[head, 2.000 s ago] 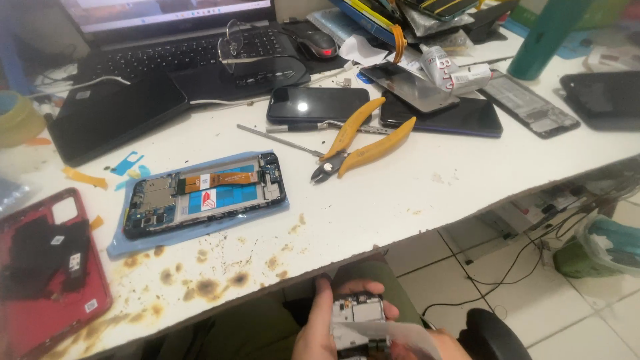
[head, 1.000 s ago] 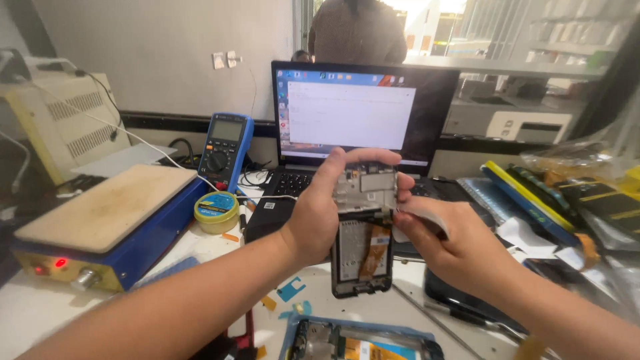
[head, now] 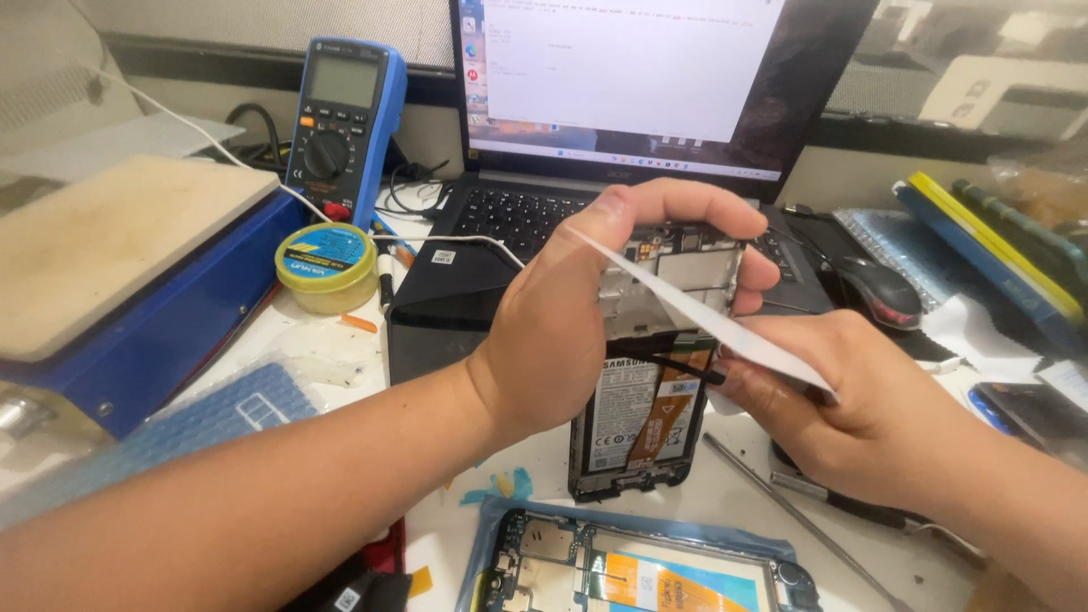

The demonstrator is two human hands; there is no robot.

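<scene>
My left hand (head: pixel 561 323) grips an opened Samsung phone (head: pixel 642 425) by its upper part, with the fingers curled over the top edge. Metal shielding shows in its upper half, a labelled battery and an orange flex cable in its lower half. My right hand (head: pixel 816 399) pinches a thin white sheet (head: pixel 705 314), which slants across the phone's upper half, and a dark strip (head: pixel 680 365) runs to its fingertips. Below, a second opened phone (head: pixel 552 569) with an orange flex cable lies on a blue wrap. A thin metal rod (head: pixel 790 510) rests right of it.
A laptop (head: pixel 518 212) stands behind my hands. To its left are a blue multimeter (head: pixel 340 127), a round yellow tin (head: pixel 327 285) and a blue device with a pale flat top (head: pixel 127 246). Right are a black mouse (head: pixel 880 289), bubble wrap and papers. Blue bubble wrap (head: pixel 229 408) lies near my left forearm.
Two seconds ago the held phone was low, below the table edge; both hands have since raised it in front of the laptop. The view has swung up and partly back down.
</scene>
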